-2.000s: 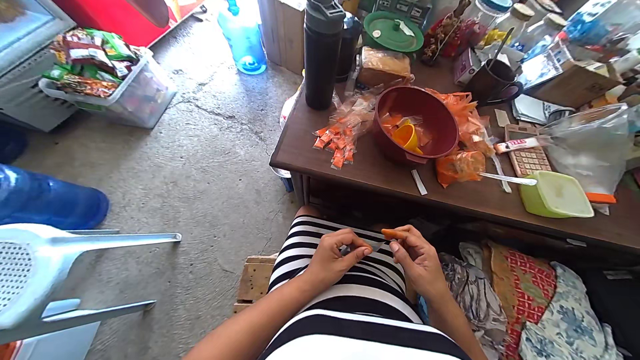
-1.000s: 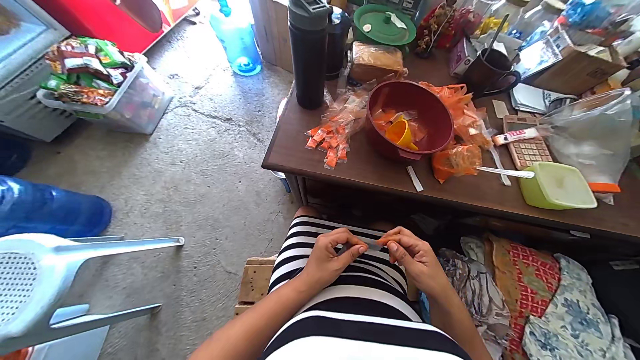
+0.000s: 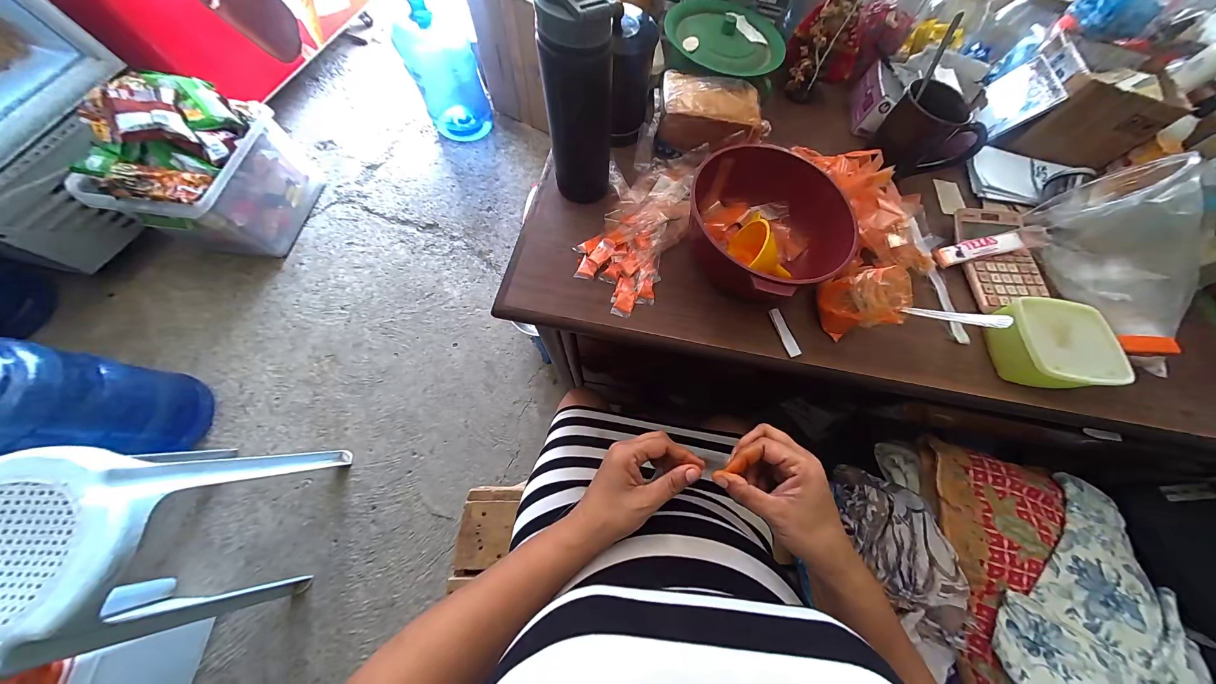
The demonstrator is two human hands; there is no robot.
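Above the striped clothing on my lap, my left hand [image 3: 648, 480] and my right hand [image 3: 774, 483] face each other with fingertips nearly touching. Between them they pinch a small clear plastic packet; its orange content lies mostly under my right fingers. On the table edge ahead is a dark red plastic bowl [image 3: 826, 214] holding orange packets or powder and a yellow scoop [image 3: 753, 245]. Left of it lies a pile of small clear packets with orange filling [image 3: 622, 261]. An orange-filled plastic bag [image 3: 863, 296] with a white plastic spoon [image 3: 959, 317] is right of the bowl.
A black tumbler [image 3: 575, 114], bread loaf [image 3: 711, 106], calculator [image 3: 1005, 261], green lidded container [image 3: 1059, 342] and dark mug [image 3: 926, 123] stand on the table [image 3: 684, 332]. A plastic chair [image 3: 104, 532] and snack bin [image 3: 275, 180] are at left. Folded cloths [image 3: 1007, 551] lie at lower right.
Both hands stay over my lap, working at the small packet. The orange part seen above my right fingertips two seconds ago is now mostly covered by the fingers.
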